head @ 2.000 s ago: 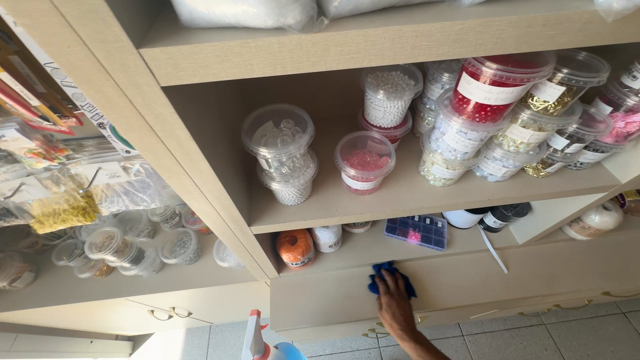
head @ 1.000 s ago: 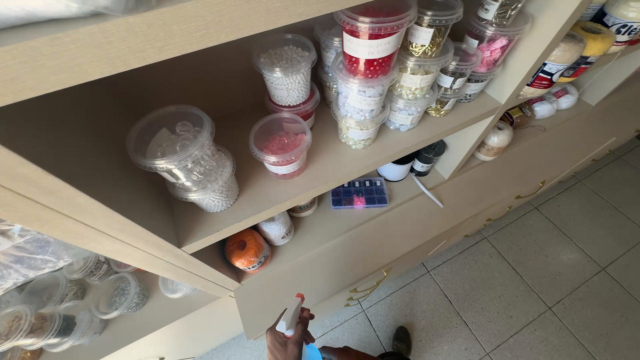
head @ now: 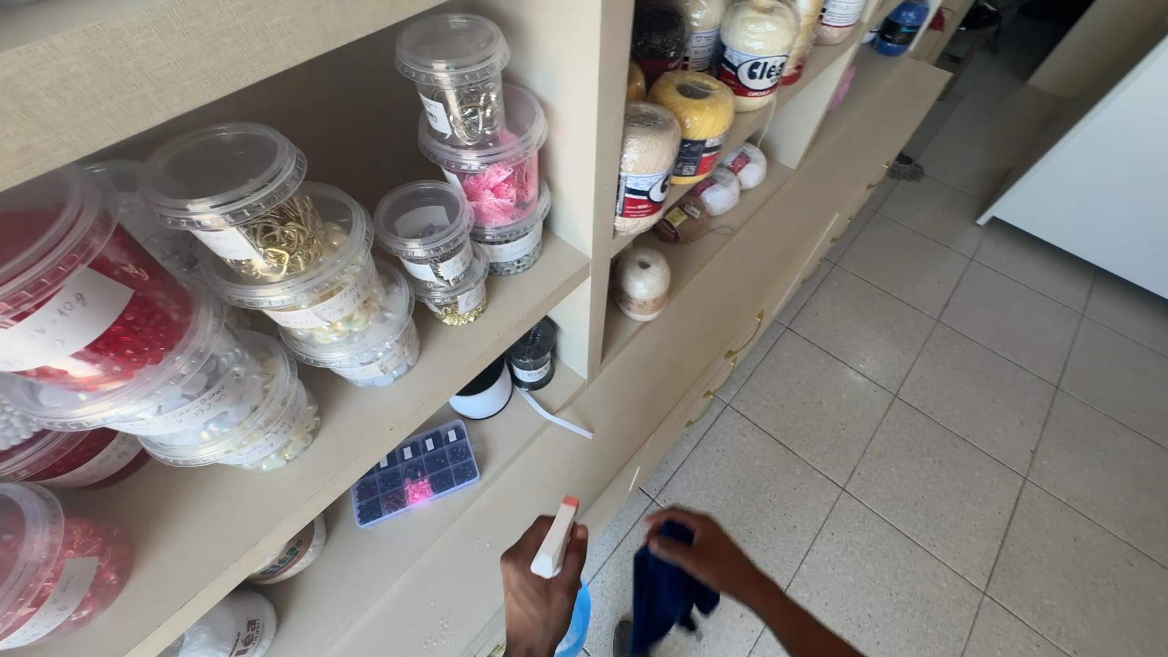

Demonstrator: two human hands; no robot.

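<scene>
My left hand [head: 540,579] grips a spray bottle by its white trigger head [head: 555,540], which has an orange-red nozzle; part of the light blue bottle [head: 577,620] shows beside the wrist. To its right, over the floor, my right hand [head: 701,546] holds a dark blue cloth [head: 668,589] that hangs down. Both hands are near the front edge of the low cabinet ledge [head: 429,547]. On that ledge, left of and beyond my left hand, lies a compartment box [head: 415,474] with dark and pink beads.
Stacked clear tubs [head: 301,292] of beads and rings stand on the shelf [head: 365,401] above. A ribbon spool [head: 482,391] with a loose white end [head: 555,415] sits below it. Yarn balls [head: 646,169] fill the farther shelves. Brass-handled drawers [head: 746,336] border the tiled floor [head: 821,401].
The cloth hand, on the ledge two seconds ago, is now off it above the floor. The spray bottle, standing unheld then, is in my left hand. The view has swung right along the shelves.
</scene>
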